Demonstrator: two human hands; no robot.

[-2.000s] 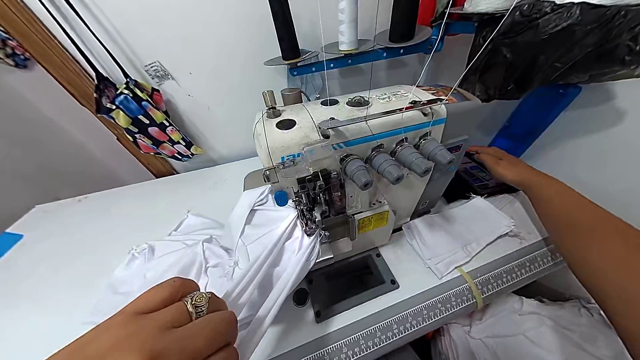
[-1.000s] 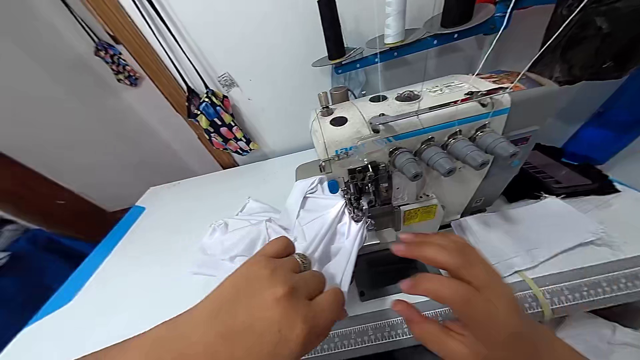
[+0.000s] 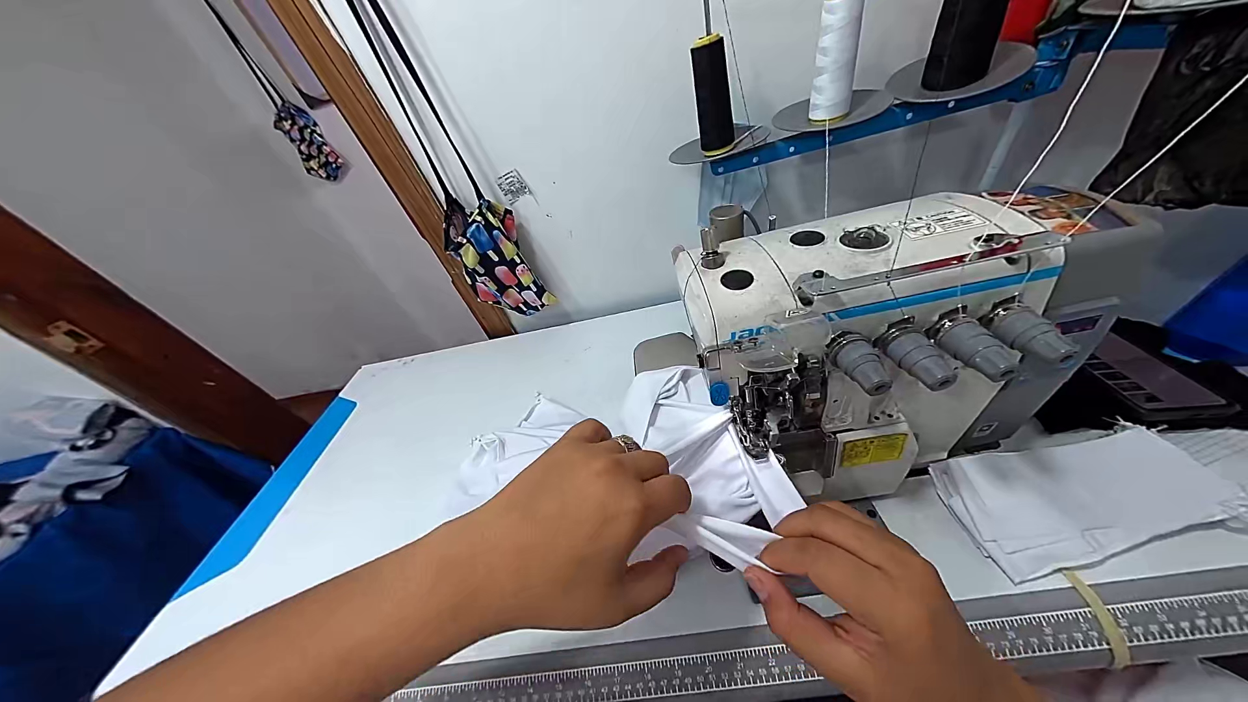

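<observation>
White fabric (image 3: 697, 458) lies bunched on the sewing table, partly under the presser foot area of a Jack overlock sewing machine (image 3: 877, 273). My left hand (image 3: 604, 526), with a ring on one finger, rests on the fabric left of the needle area, gripping a fold of it. In front of the machine, my right hand (image 3: 858, 595) pinches a folded edge of the same fabric between thumb and fingers. The needle area (image 3: 770, 409) is partly hidden by guards and cloth.
Stacked white fabric pieces (image 3: 1082, 497) lie right of the machine. A ruler tape (image 3: 721, 673) runs along the front edge. Thread cones (image 3: 834, 63) stand behind on a blue rack. Left of the table is blue cloth (image 3: 127, 565); a patterned pouch (image 3: 497, 258) hangs on the wall.
My right hand was at the machine's right side, then came over to its front with fingers spread; now it pinches the fabric. My left hand stays on the cloth. The view has swung left.
</observation>
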